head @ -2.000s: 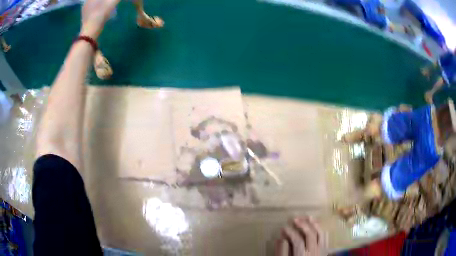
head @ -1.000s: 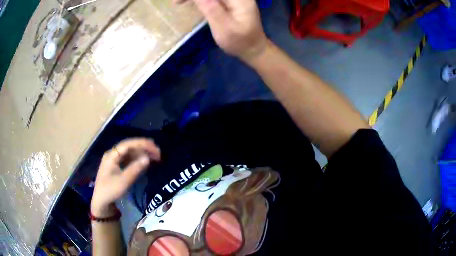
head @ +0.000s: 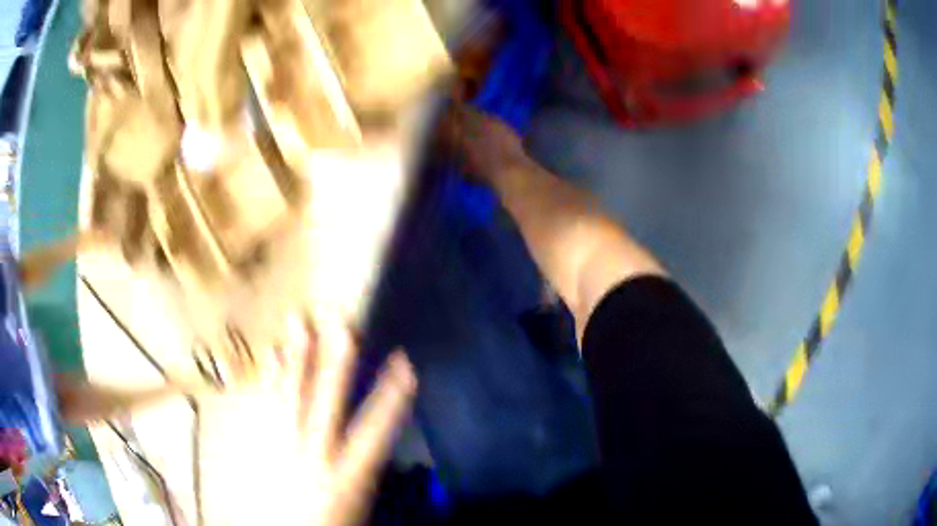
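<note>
Tan stepped blocky pieces (head: 216, 154), which look like waist blocks, lie heaped on the bench at the upper left, blurred. My left hand (head: 319, 431) is over the bench below the heap, overexposed, with its fingers spread and nothing visible in it. My right hand (head: 483, 144) is past the bench's edge to the right of the heap, dark and blurred. Its fingers and anything in them cannot be made out.
The bench (head: 354, 216) has a curved-looking edge. A green belt (head: 51, 154) runs along the far left. A red stool (head: 678, 62) stands on the grey floor, with a yellow-black floor stripe (head: 853, 247) to its right. Blue material (head: 514, 62) shows beside the bench.
The view has swung right from the glue card to the heap and stool. My left hand has come from in front of my body to over the bench; my right hand is now beside the heap.
</note>
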